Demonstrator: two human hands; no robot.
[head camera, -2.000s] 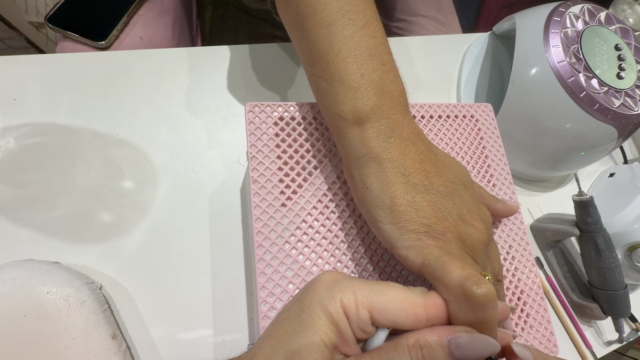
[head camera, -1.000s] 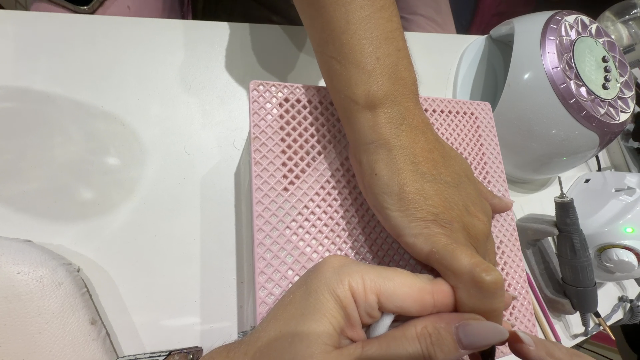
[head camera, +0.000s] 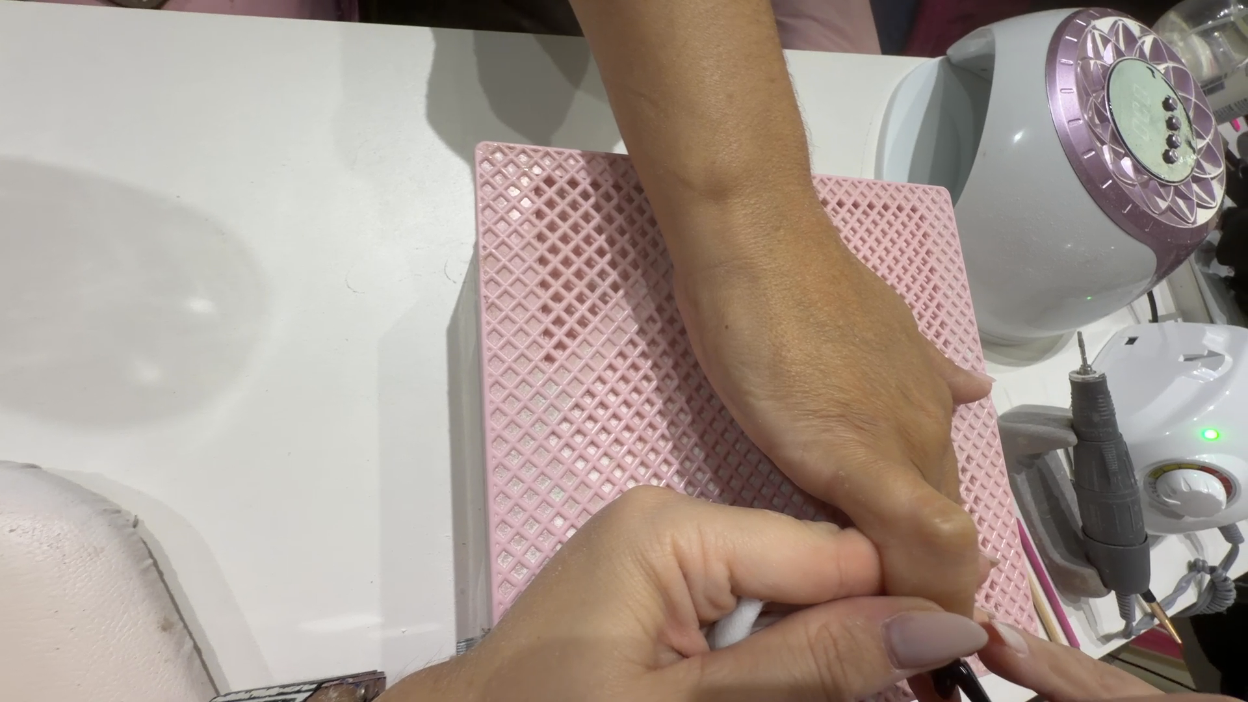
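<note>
My left hand grips a finger of another person's hand between thumb and forefinger. A white, soft-looking item is tucked in its palm. The other person's hand reaches down from the top over a pink lattice-topped box, a ring finger not clearly shown. At the bottom right edge, part of my right hand touches near my left thumb. A dark, glossy tool shows beside it; the frame cuts off how it is held.
A white and purple nail lamp stands at the upper right. Below it, a grey nail drill handpiece rests in its holder beside a white control unit with a green light. Thin sticks lie near the box. A pale padded cushion is at lower left.
The view has shifted, bringing more of the drill control unit into sight. My left hand keeps its hold on the other person's finger.
</note>
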